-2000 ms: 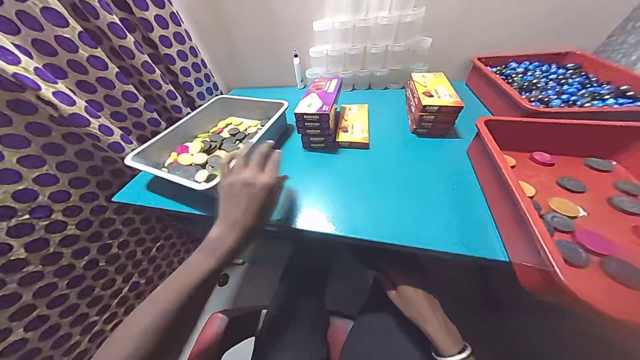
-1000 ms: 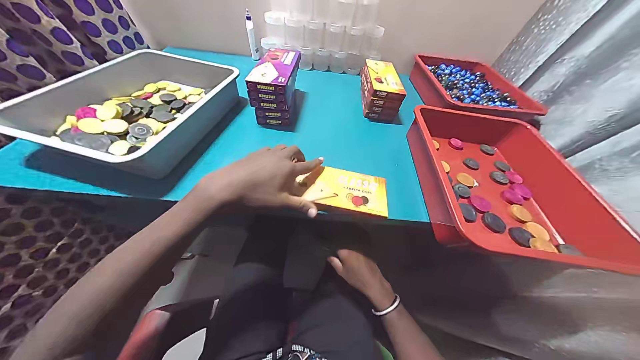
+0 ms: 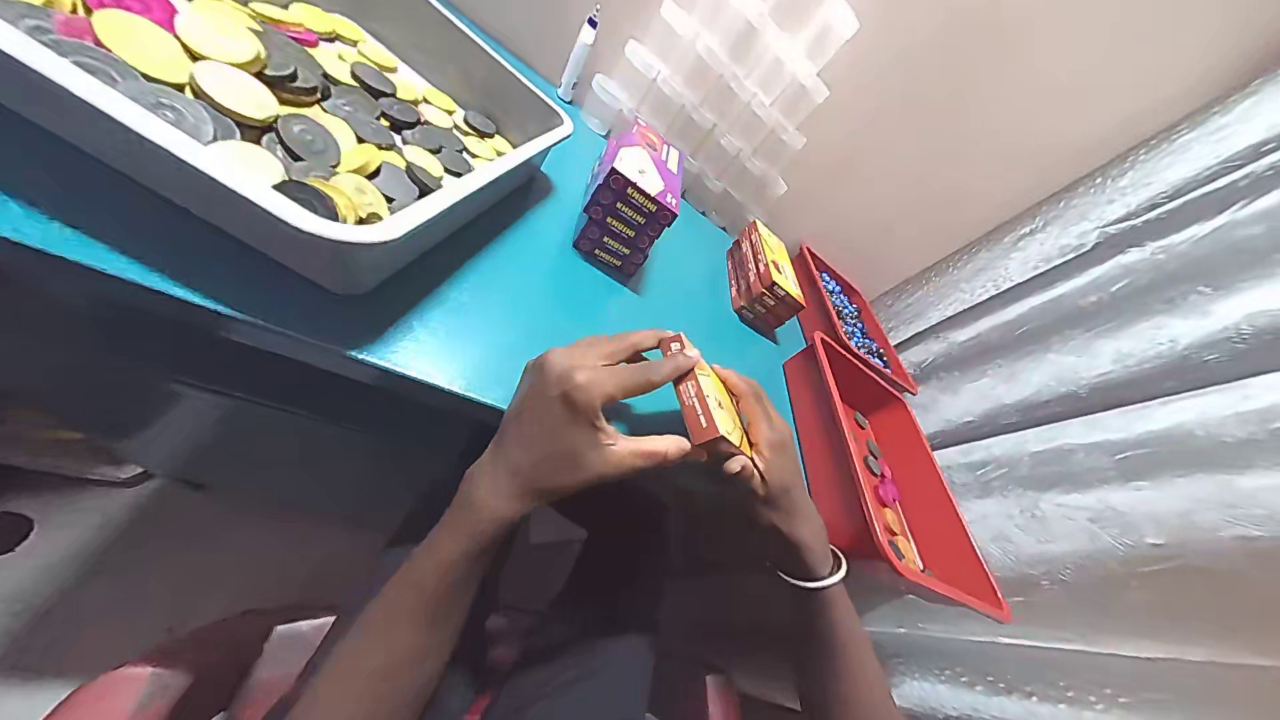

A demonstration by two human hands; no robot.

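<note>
A small yellow and brown cardboard box [image 3: 708, 405] is held up between both hands over the front edge of the blue table. My left hand [image 3: 590, 415] pinches its left side, fingertips at the top and thumb near the lower end. My right hand [image 3: 765, 450], with a white bangle at the wrist, grips the box's right side from behind, its palm partly hidden. Beyond the hands stand a stack of purple boxes [image 3: 625, 215] and a stack of brown and yellow boxes [image 3: 765, 275].
A grey tray [image 3: 390, 225] of yellow, black and pink discs is at the left. Two red trays at the right hold discs [image 3: 905, 500] and blue and black beads [image 3: 853, 320]. Stacked clear plastic cups [image 3: 725, 100] and a marker pen [image 3: 578, 55] are at the back.
The yellow box lay flat at the table's front edge under my left hand; it is now lifted and tilted. My right hand has come up from my lap to grip it. The view has turned.
</note>
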